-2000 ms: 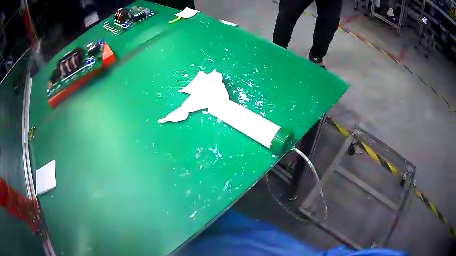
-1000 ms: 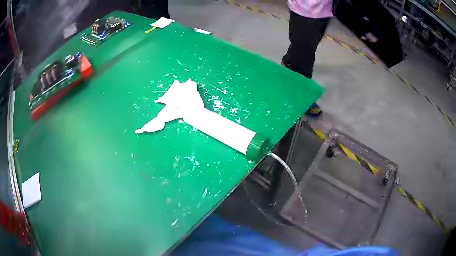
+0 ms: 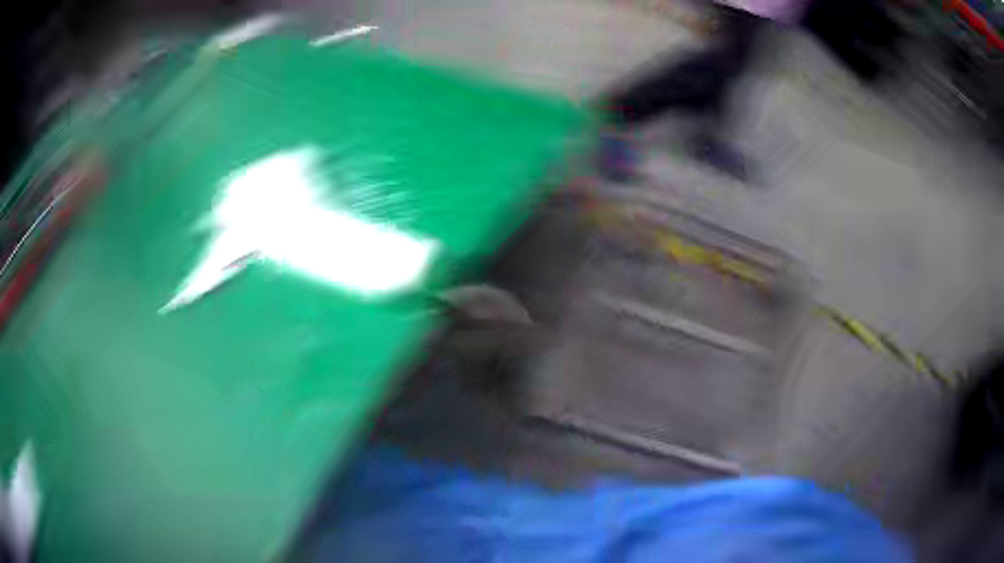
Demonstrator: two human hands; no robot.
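Note:
The whole view is blurred. A white glue tube [image 3: 369,258] lies on the green bench [image 3: 209,396], its rear end close to the bench's right edge and its other end at the lumpy white glue patch [image 3: 259,203]. A pale hose [image 3: 484,301] leaves the rear end over the edge. A blurred red strip [image 3: 44,247] shows at the far left; I cannot make out a board on it. Neither of my hands is in view.
A white paper card [image 3: 22,500] lies at the lower left. A grey metal frame [image 3: 683,324] stands on the floor right of the bench, near yellow-black tape [image 3: 716,260]. A person's dark legs [image 3: 694,83] show at the top. Blue cloth [image 3: 617,522] fills the bottom.
The view has swung right and blurred, so the bench and tube sit further left in the picture. The boards at the upper left can no longer be made out. The tube still lies on the bench.

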